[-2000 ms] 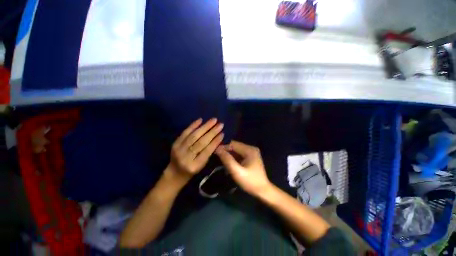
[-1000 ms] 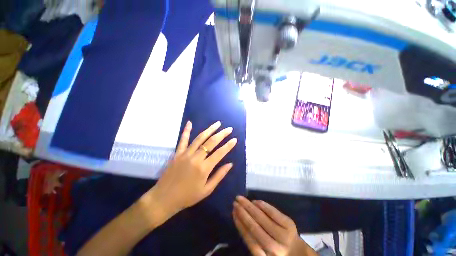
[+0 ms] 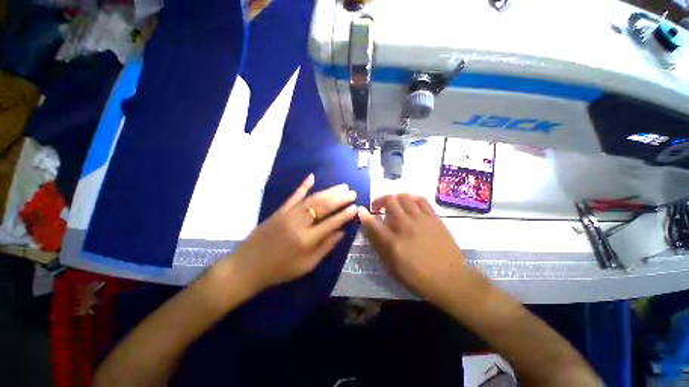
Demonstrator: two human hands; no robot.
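A long navy-blue fabric panel [image 3: 291,170] lies on the white machine table, its right edge running up to the lit needle area [image 3: 363,157], and its lower end hangs over the table's front edge. My left hand [image 3: 302,230] lies flat on the panel, fingers spread, a ring on one finger. My right hand [image 3: 412,238] is at the panel's right edge just below the needle, thumb and fingertips on the edge close to my left fingertips. The white sewing machine [image 3: 483,98] with "JACK" lettering stands over the work.
Another navy piece [image 3: 162,151] lies to the left. A smartphone [image 3: 466,175] lies flat under the machine arm. Dark snips or tweezers [image 3: 598,236] and a black cord [image 3: 678,227] lie right. A red crate [image 3: 72,332] stands lower left, a blue crate [image 3: 608,340] lower right.
My right hand has moved up from below the table edge to beside the needle. My left hand stays on the panel. The view had earlier swung up from the lap to the machine.
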